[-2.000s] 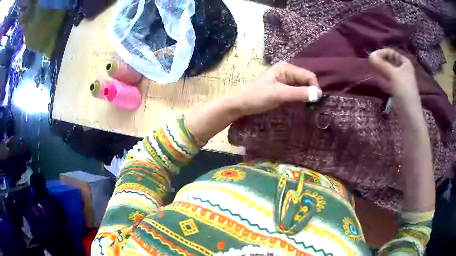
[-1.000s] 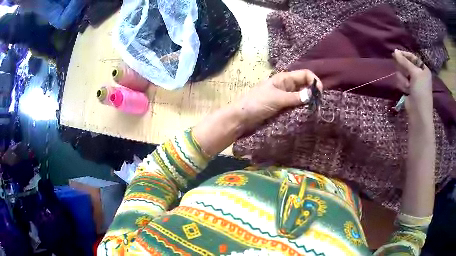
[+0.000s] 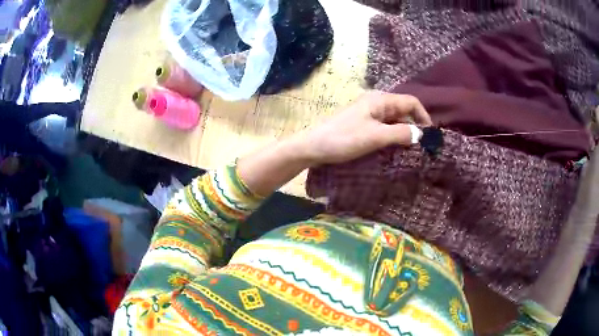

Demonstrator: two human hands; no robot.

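The purple-brown tweed coat [image 3: 486, 197] lies on the table and against my top, its maroon lining [image 3: 486, 79] spread behind the tweed edge. My left hand [image 3: 354, 131] pinches the coat edge with a dark roundish button or fastener [image 3: 431, 140] at its fingertips. A white cover sits on a left fingertip. A fine pale sewing thread [image 3: 525, 134] runs taut from near the button to my right hand [image 3: 593, 147], which is cut off by the right edge of the picture. The needle cannot be made out.
A clear plastic bag [image 3: 263, 59] lies over and beside a black bundle [image 3: 305, 46] at the table's back. Three pink thread cones [image 3: 178, 110] lie at left on the pale wooden table [image 3: 226, 134]. Boxes [image 3: 121, 226] and a blue container stand on the floor at lower left.
My right hand has moved outward to the right edge, drawing the thread out longer and taut. My left hand stays at the coat edge; the dark piece now shows rounder. The view has shifted slightly.
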